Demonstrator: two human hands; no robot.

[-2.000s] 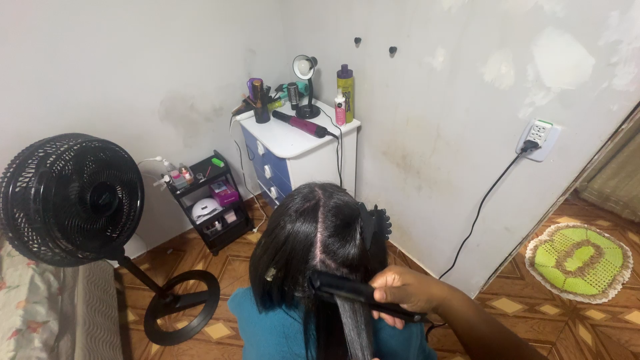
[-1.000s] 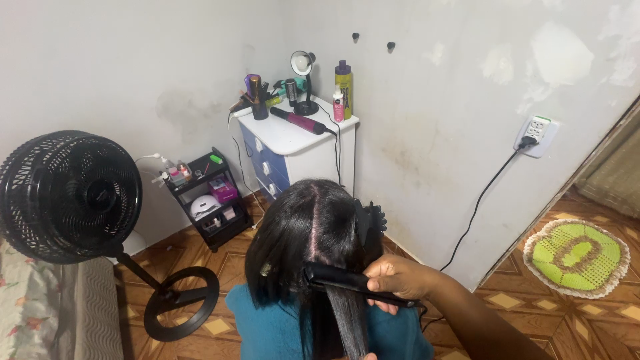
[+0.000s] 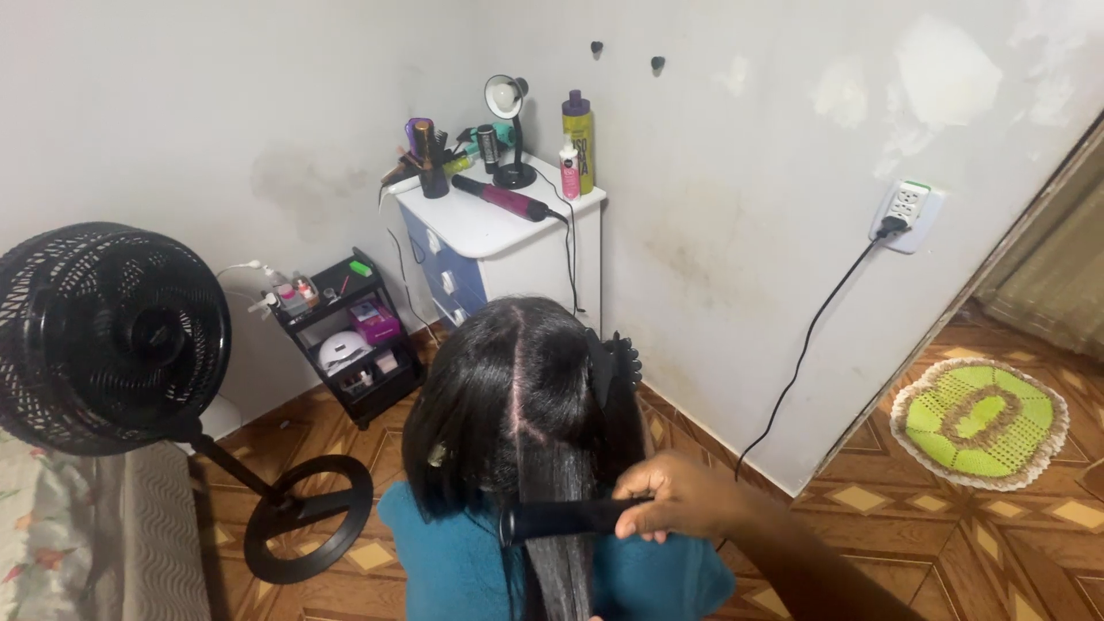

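Observation:
My right hand (image 3: 677, 496) grips a black hair straightener (image 3: 565, 519), which lies across a straight section of dark hair (image 3: 559, 565) behind a seated person's head (image 3: 517, 388). A parting runs down the crown. A black claw clip (image 3: 625, 358) holds hair on the right side, and a small clip (image 3: 438, 454) sits in the hair on the left. The person wears a blue top (image 3: 448, 561). Of my left hand, at most a fingertip shows at the bottom edge beside the hair section; what it holds cannot be seen.
A black fan (image 3: 112, 336) stands at left beside a bed (image 3: 155, 535). A black cart (image 3: 354, 345) and a white dresser (image 3: 509, 233) with a lamp (image 3: 509, 112), bottles and a hot-air brush (image 3: 500, 198) stand ahead. A black cord (image 3: 806, 345) hangs from the wall outlet (image 3: 906, 211).
My right hand and the straightener have moved down along the hair section, away from the parting toward the person's back.

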